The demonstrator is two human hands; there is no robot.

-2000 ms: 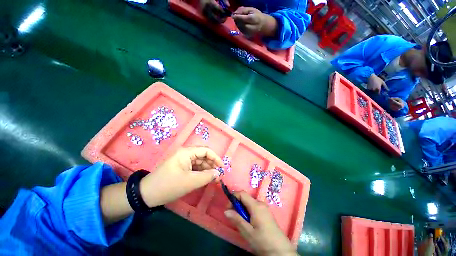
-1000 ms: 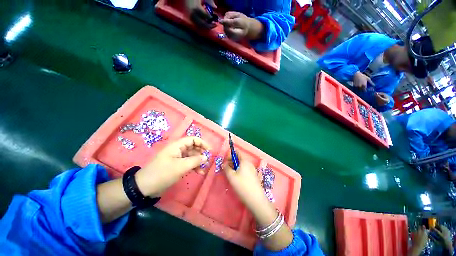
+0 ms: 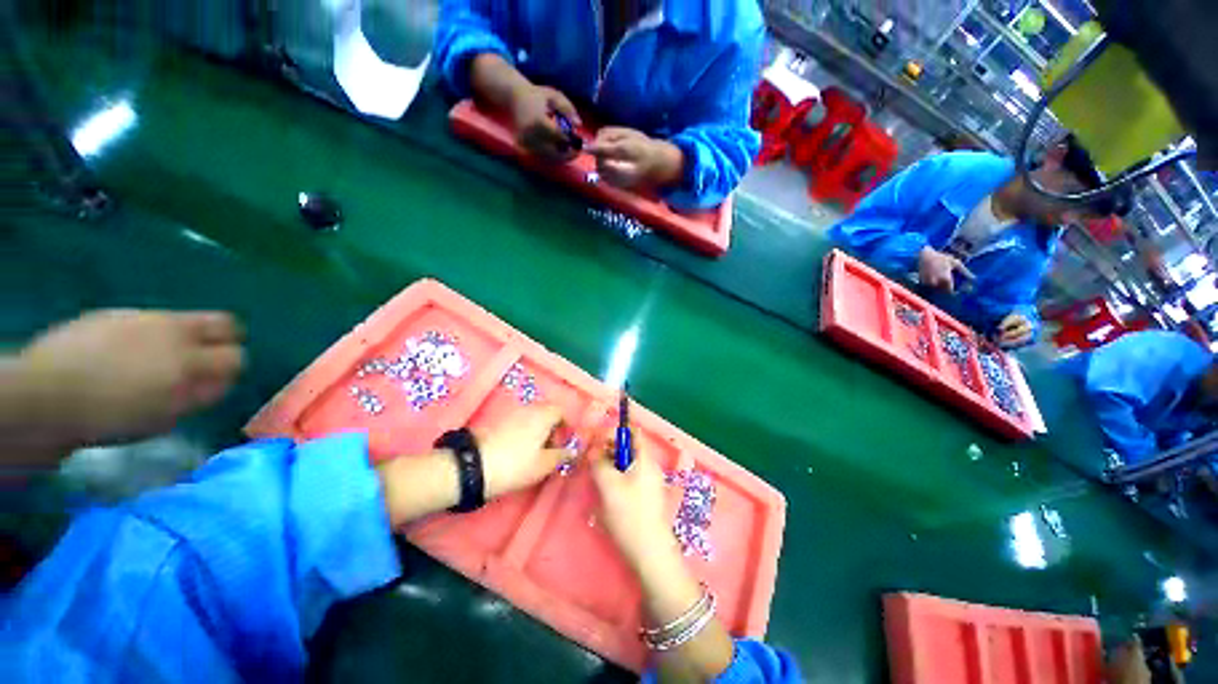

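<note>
The salmon-red compartment tray (image 3: 588, 621) lies tilted across the green surface in front of me. A silvery pile of small components (image 3: 430, 370) lies in its left compartment, with smaller clusters further right. My left hand (image 3: 521, 452) is over the second compartment, its fingertips down at a few small silvery components (image 3: 570, 457); whether it grips one I cannot tell. My right hand (image 3: 631, 501) is over the third compartment and holds the blue-handled nippers (image 3: 624, 434), their dark tips pointing up and away from the components.
Another person's blurred hand (image 3: 134, 374) reaches in from the left edge. A small dark round object (image 3: 319, 210) lies beyond the tray. Workers in blue sit across with red trays (image 3: 855, 301). Another red tray (image 3: 935, 648) is at lower right. A white sheet (image 3: 377, 80) is at the far side.
Another person's hand has come in at the left. My left fingertips have gone from holding a component up to reaching down at the tray. The nippers have swung from the left fingertips to point away.
</note>
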